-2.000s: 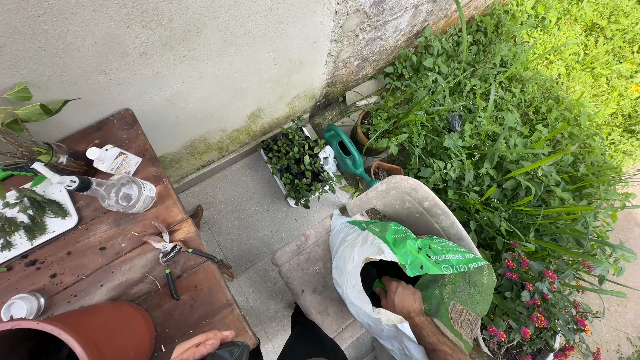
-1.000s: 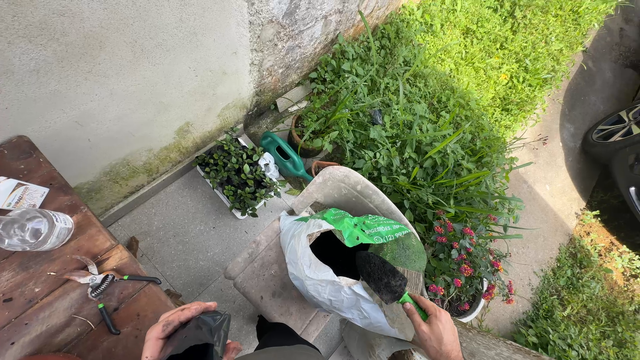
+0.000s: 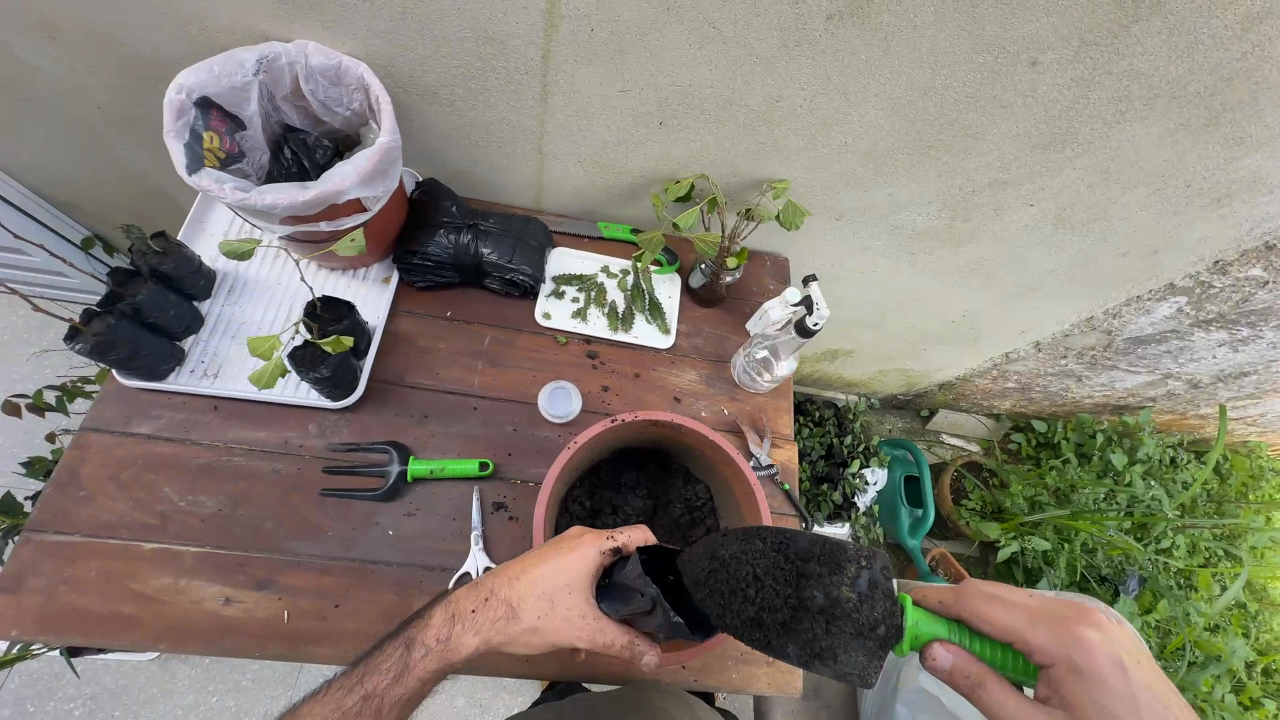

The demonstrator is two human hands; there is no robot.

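Note:
My left hand [image 3: 570, 600] grips a small black plastic nursery bag [image 3: 645, 598], its mouth open to the right, above the near rim of a terracotta-coloured pot [image 3: 565, 460]. Dark soil [image 3: 640, 495] lies inside the pot. In my right hand [image 3: 1050, 650] is the green handle of a garden trowel [image 3: 800, 600]. Its blade is heaped with dark soil, and the tip is at the mouth of the bag. A hand fork [image 3: 390, 470] and white-handled scissors [image 3: 474, 545] lie left of the pot; pruning shears [image 3: 765, 465] lie to its right.
Filled nursery bags stand on a white tray [image 3: 225, 350] at left, beside a bag-lined bucket [image 3: 385, 215]. Behind the pot are folded black bags [image 3: 470, 240], cuttings on a small tray [image 3: 553, 318] and a spray bottle [image 3: 768, 355]. A green watering can [image 3: 905, 500] stands beyond the table's right edge.
The view has swung left to the table. My right hand, earlier inside the soil sack and then above it with the loaded trowel, is now beside my left hand, with the trowel at the nursery bag.

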